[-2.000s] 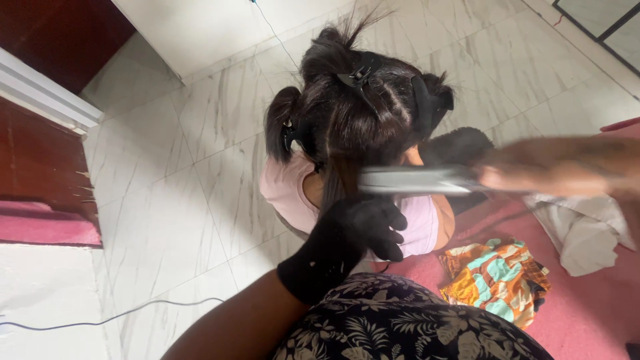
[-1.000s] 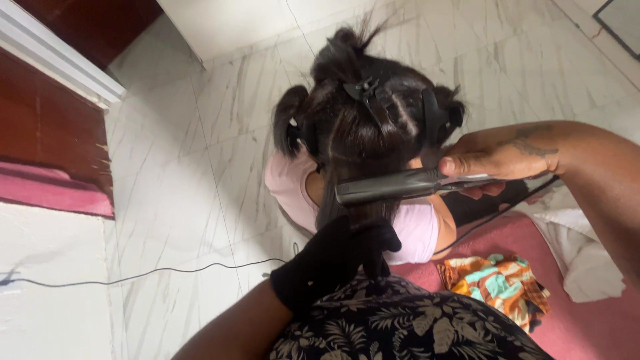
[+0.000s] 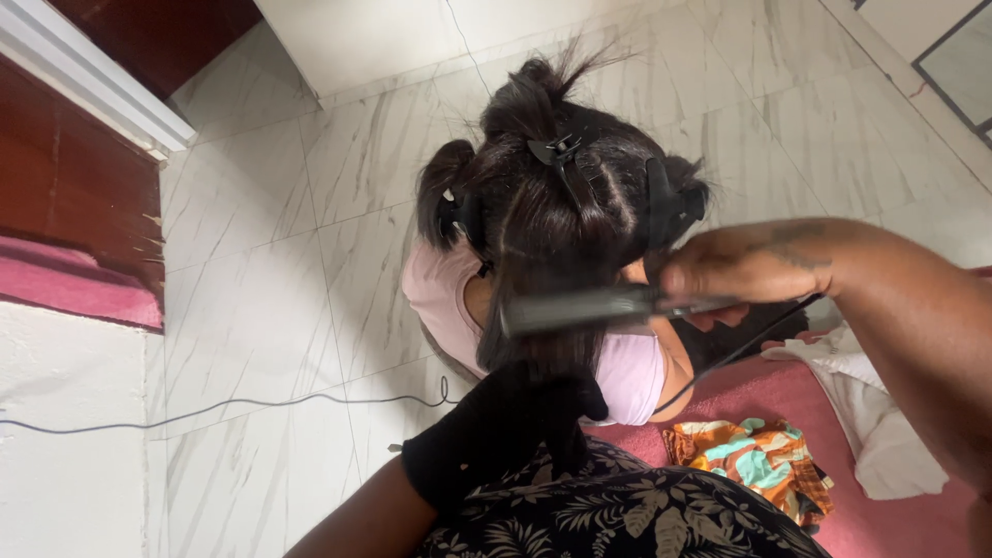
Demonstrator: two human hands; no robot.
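A seated person in a pink top (image 3: 442, 291) has dark hair (image 3: 542, 225) parted into sections, held by black hair clips (image 3: 562, 151). My right hand (image 3: 717, 271), bare, grips a dark hair straightener (image 3: 581, 308), blurred, which lies across a hanging section at the back of the head. Below it, my left hand (image 3: 535, 411), in a black glove, is closed around the lower part of that same section. Whether the straightener's plates are fully pressed together cannot be told. A cord (image 3: 736, 353) runs down from the straightener's handle end.
An orange patterned cloth (image 3: 756, 461) and a white cloth (image 3: 860, 418) lie on a pink towel-like cover (image 3: 728, 387) at the right. A thin cable (image 3: 256, 401) crosses the marble-look floor (image 3: 248, 310). At the left are a white wall (image 3: 70, 426) and brown wood (image 3: 77, 170).
Two seconds ago the straightener was blurred close to the left hand; one second ago it was clearer across the same hanging hair. The left hand stays low at the hair section throughout.
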